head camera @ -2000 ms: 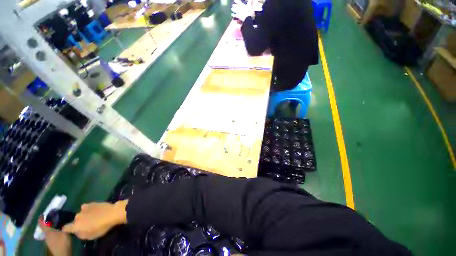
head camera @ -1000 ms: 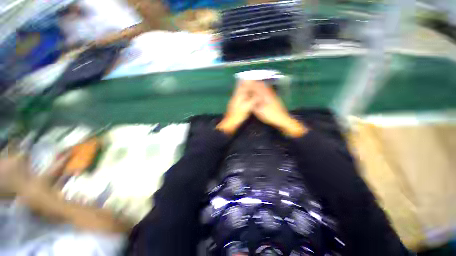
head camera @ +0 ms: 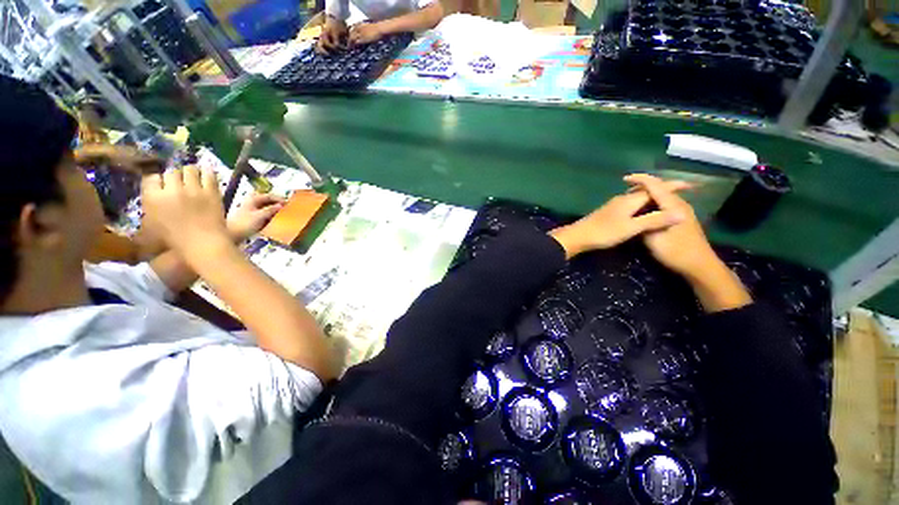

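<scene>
My left hand (head camera: pixel 613 223) and my right hand (head camera: pixel 680 237) cross loosely at the fingers, above the far edge of the tray by the belt. Both look empty. A black cylindrical unit (head camera: pixel 751 199) stands on the green belt to the right of my hands, touching neither, with a small red spot on its top. A white elongated item (head camera: pixel 712 151) lies on the belt just behind it. The black blister tray (head camera: pixel 789 286) lies under my forearms. Its near pockets show units with pale lettering (head camera: pixel 530 416); the farther pockets are dark.
At left, a person in a light top sits by a green hand press (head camera: pixel 242 110) with an orange block (head camera: pixel 296 217) on newspaper (head camera: pixel 394 232). Across the belt (head camera: pixel 394 143) are stacked black trays (head camera: pixel 710 54) and another person's hands. A white frame post (head camera: pixel 867 264) stands at right.
The view has swung from the right-hand bench to the tray and the neighbour at left. My hands were at the black unit two seconds ago; now they are off it, crossed beside it.
</scene>
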